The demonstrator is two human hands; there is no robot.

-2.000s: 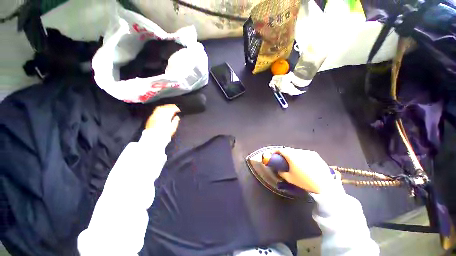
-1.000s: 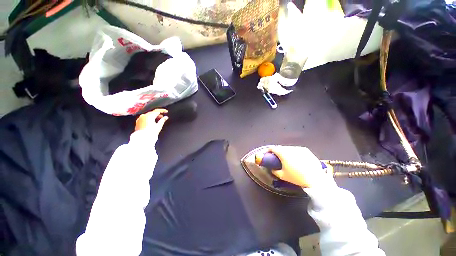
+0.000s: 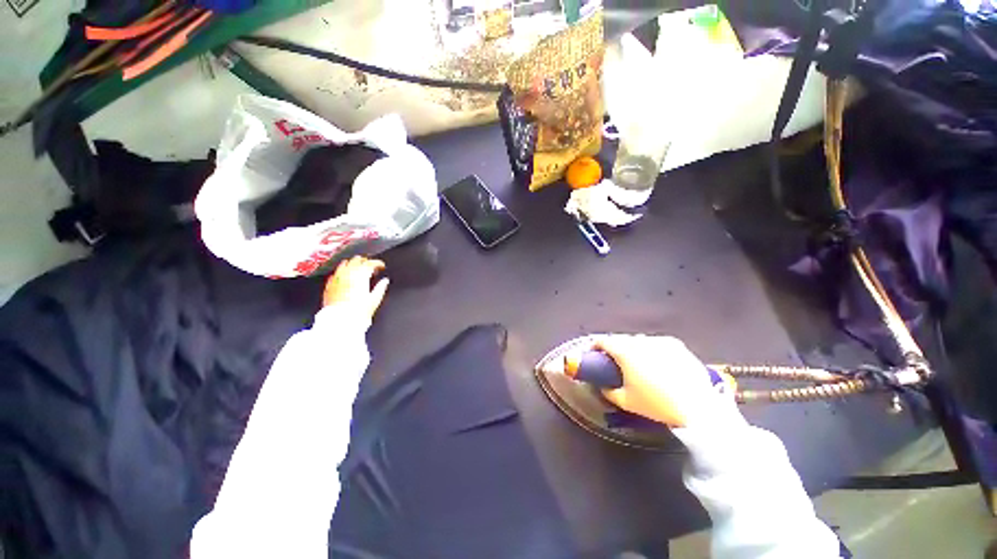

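Observation:
My right hand (image 3: 647, 377) grips the dark blue-purple handle of the steam iron (image 3: 579, 409), which lies on the dark table (image 3: 645, 284) just right of the garment piece. The navy garment piece (image 3: 437, 448) has a short dark slit or fold near its right edge. My left hand (image 3: 355, 288) is beyond the piece's upper left, fingers bent, just below the plastic bag and beside the left end of a dark blunt pad (image 3: 413, 263). Whether the fingers hold anything cannot be seen.
The white plastic bag (image 3: 317, 257) holds black cloth. Behind are a smartphone (image 3: 480, 211), snack packet (image 3: 566, 109), orange fruit (image 3: 584, 173), tissue (image 3: 612, 205) and small cutter (image 3: 594, 236). A garment pile (image 3: 142, 382) lies left. The iron's ribbed hoses (image 3: 798, 382) run right to a support.
The camera view has shifted, so the bag and tabletop items sit lower in the picture. The iron and both hands keep nearly the same places relative to the table.

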